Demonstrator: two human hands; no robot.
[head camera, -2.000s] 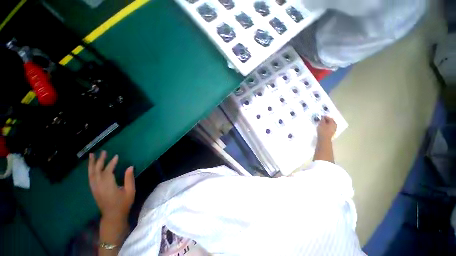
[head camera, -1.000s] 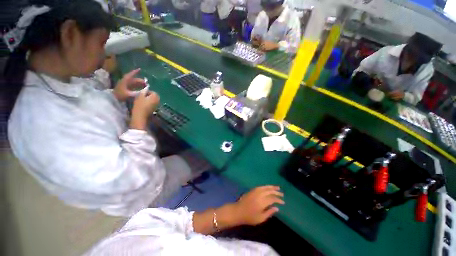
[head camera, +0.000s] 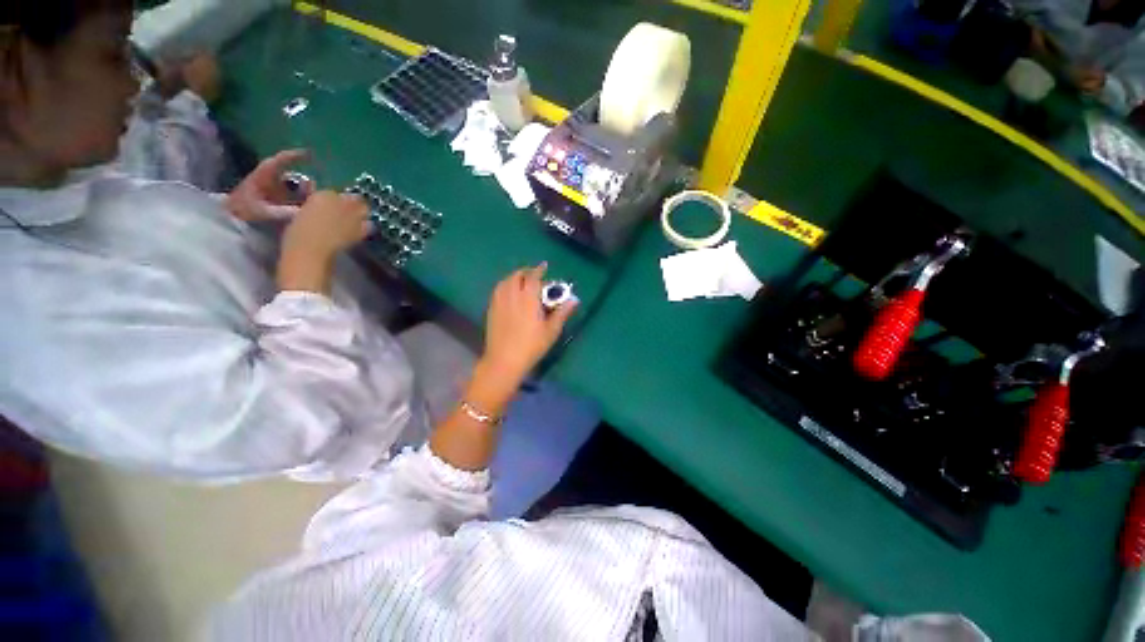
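My left hand (head camera: 517, 329), bare with a bracelet at the wrist, reaches over the bench's front edge. Its thumb and fingertips close around a small silver-white watch-like unit (head camera: 556, 295) with a dark round centre, at the bench top. The palm side and exact finger contact are partly hidden. My right hand is out of the picture; a pale sleeve (head camera: 923, 628) shows at the bottom right edge. The black clamping fixture (head camera: 866, 483) stands at the right, with red toggle clamp handles (head camera: 890, 335) and a pale label strip on its front edge.
A tape dispenser (head camera: 603, 176) with a cream roll stands behind my left hand. A tape ring (head camera: 696, 220) and white paper (head camera: 706, 272) lie left of the fixture. A neighbouring worker (head camera: 188, 326) sits at left by a parts tray (head camera: 397, 220). A yellow post (head camera: 753, 100) rises behind.
The view has swung from the right-hand trays to the left of the bench. My left hand has reached forward and taken hold of the small unit that lay loose on the bench. My right hand has left view.
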